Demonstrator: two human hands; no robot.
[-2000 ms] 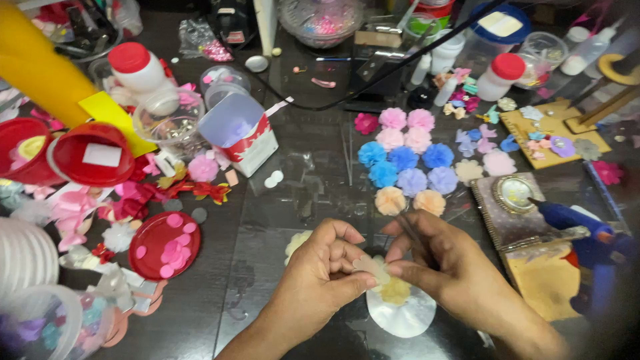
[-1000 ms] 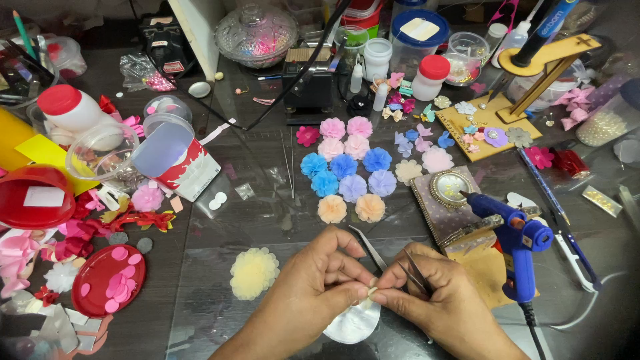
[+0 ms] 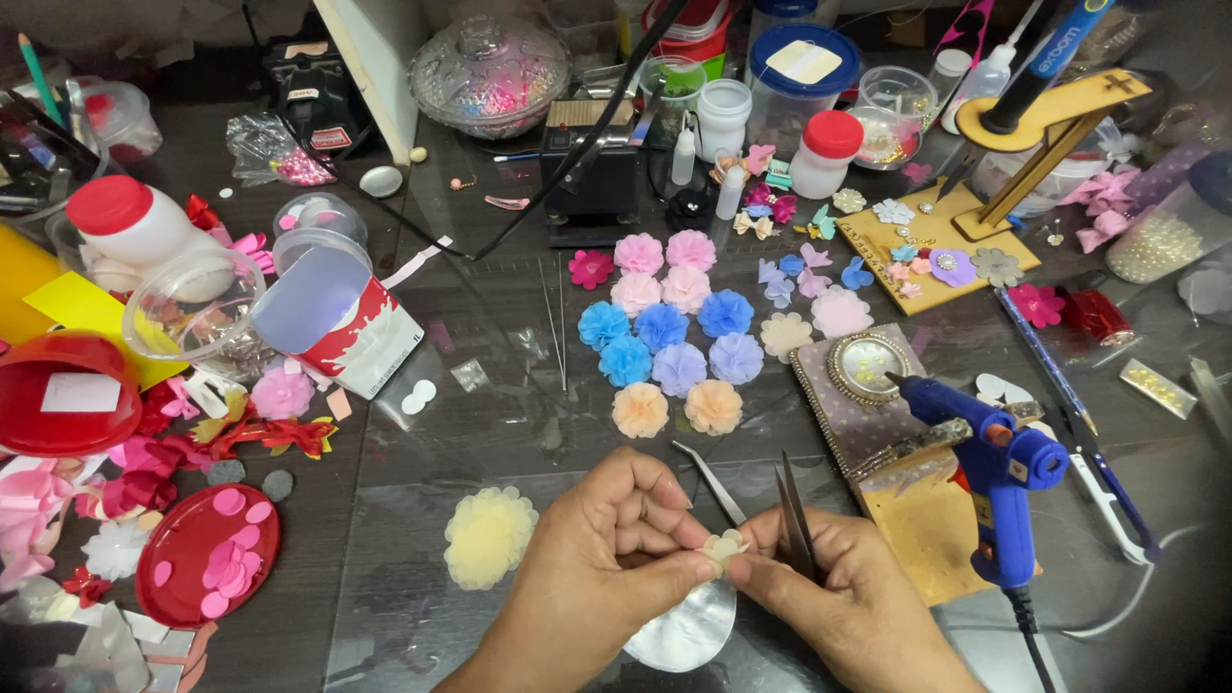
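Observation:
Between the fingertips of my left hand (image 3: 616, 568) and my right hand (image 3: 828, 577) is a small cream fabric flower (image 3: 724, 547), pinched and folded at its base. The dark pointed blades of scissors or tweezers (image 3: 794, 520) stick up from my right hand, their handle hidden by the fingers. Under the hands lies a round white disc (image 3: 688, 626). Just beyond them, angled-tip tweezers (image 3: 707, 476) rest on the table. A scalloped cream fabric flower piece (image 3: 491, 537) lies flat left of my left hand.
Rows of pink, blue and peach fabric flowers (image 3: 660, 327) lie ahead. A blue glue gun (image 3: 1001, 472) rests by a decorated box (image 3: 857, 404) at right. At left are a red plate of pink discs (image 3: 154, 577), a cut carton (image 3: 346, 322) and ribbon scraps. Jars stand behind.
The view has shifted, bringing more of the right side into sight. The cream petals remain between both hands, and their edges now stand up from the fingertips.

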